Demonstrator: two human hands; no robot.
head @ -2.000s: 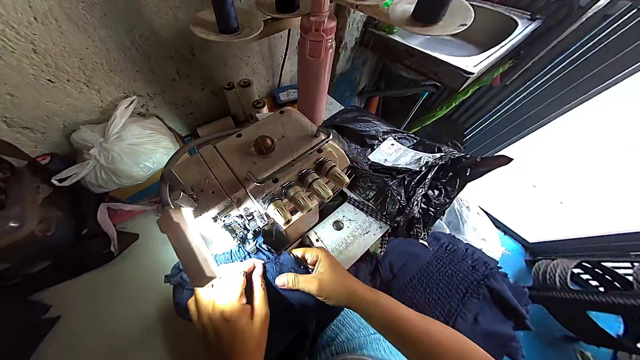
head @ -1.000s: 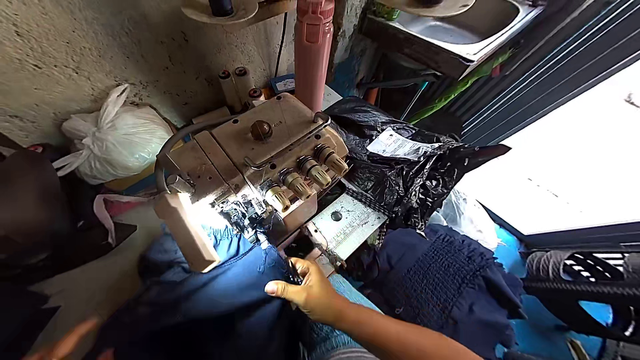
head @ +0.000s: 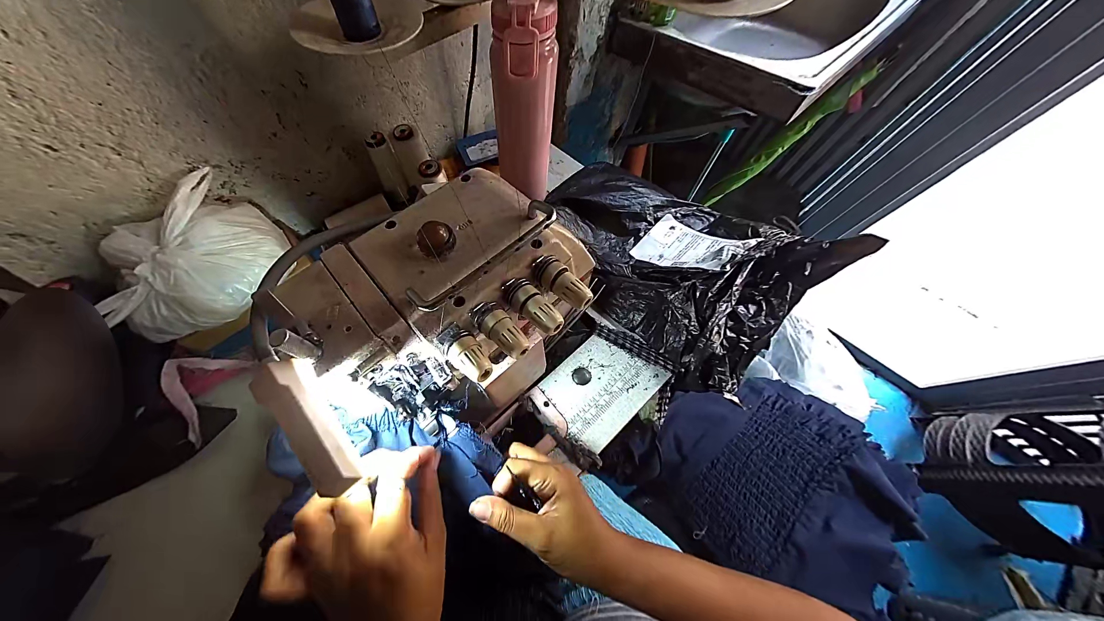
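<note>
An overlock sewing machine (head: 431, 250) with several tension dials stands ahead, its needle area lit by a lamp (head: 306, 427). Navy blue fabric (head: 466, 461) runs from the presser foot (head: 429, 421) down toward my lap. My left hand (head: 366, 535) rests on this fabric just below the foot, fingers bent; whether it pinches the cloth is hidden. My right hand (head: 548, 513) is curled at the fabric's right edge, holding a small dark tool whose kind is unclear. Shirred navy fabric (head: 776, 474) lies to the right of my right forearm.
Behind the machine stand a pink bottle (head: 523, 103) and thread cones (head: 392, 164). A knotted white plastic bag (head: 194, 259) sits at the left. A black plastic bag (head: 690, 293) lies right of the machine, near a metal ruled plate (head: 599, 388). A sink (head: 776, 34) is at the back right.
My left hand has come back from the lower left edge onto the fabric by the presser foot. The navy fabric, spread out to the left one second ago, is now gathered below the foot.
</note>
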